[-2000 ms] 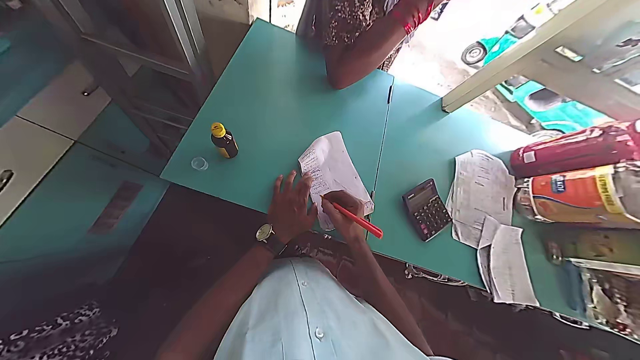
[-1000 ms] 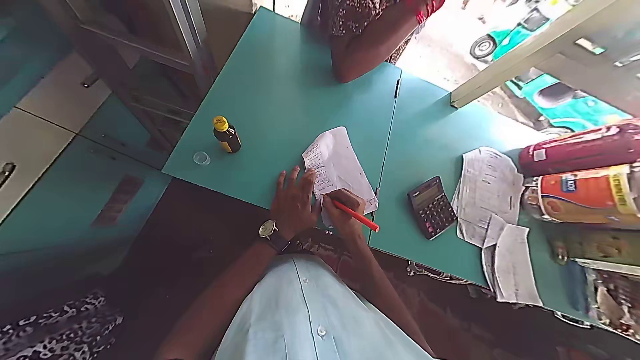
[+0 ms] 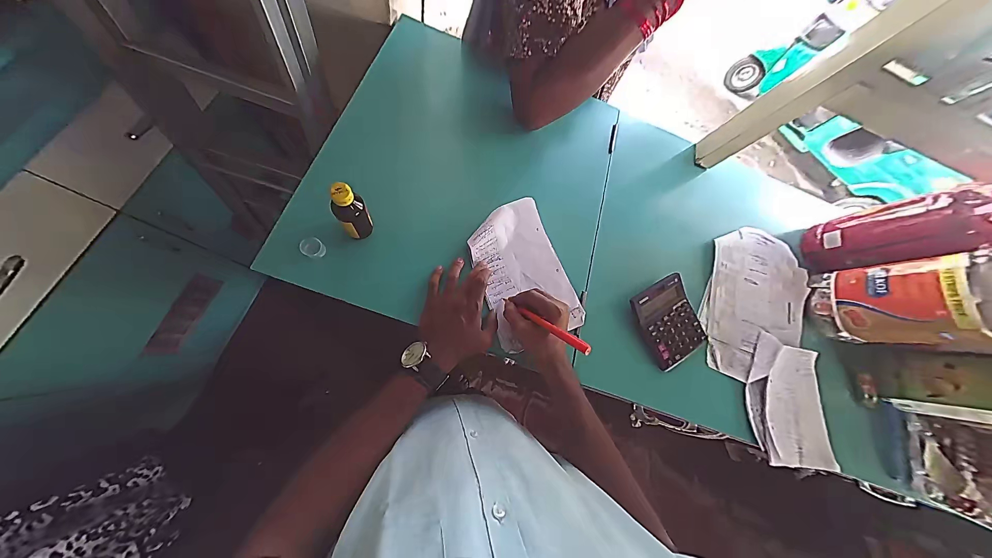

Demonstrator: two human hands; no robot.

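A creased sheet of white paper (image 3: 535, 252) with handwritten lines lies on the teal counter (image 3: 434, 139). My right hand (image 3: 535, 322) grips a red pen (image 3: 554, 327), its tip on the lower left part of the sheet. Spread flat, my left hand (image 3: 457, 310) rests at the sheet's left edge and holds nothing; a watch is on that wrist. To the left stand a dark bottle with a yellow cap (image 3: 351, 211) and a small clear plastic cup (image 3: 312, 248). A black desk calculator (image 3: 668, 322) lies right of my right hand.
Other written papers (image 3: 756, 302) lie beyond the calculator. A maroon bottle (image 3: 891, 232) and a plastic jar with an orange label (image 3: 899, 302) are at the right. Across the counter, a person's bent arm (image 3: 570, 74) leans on the top. A wooden post (image 3: 806, 77) rises at the far edge.
My right hand and the pen have shifted slightly over the sheet. The left hand stays in place at the paper's edge.
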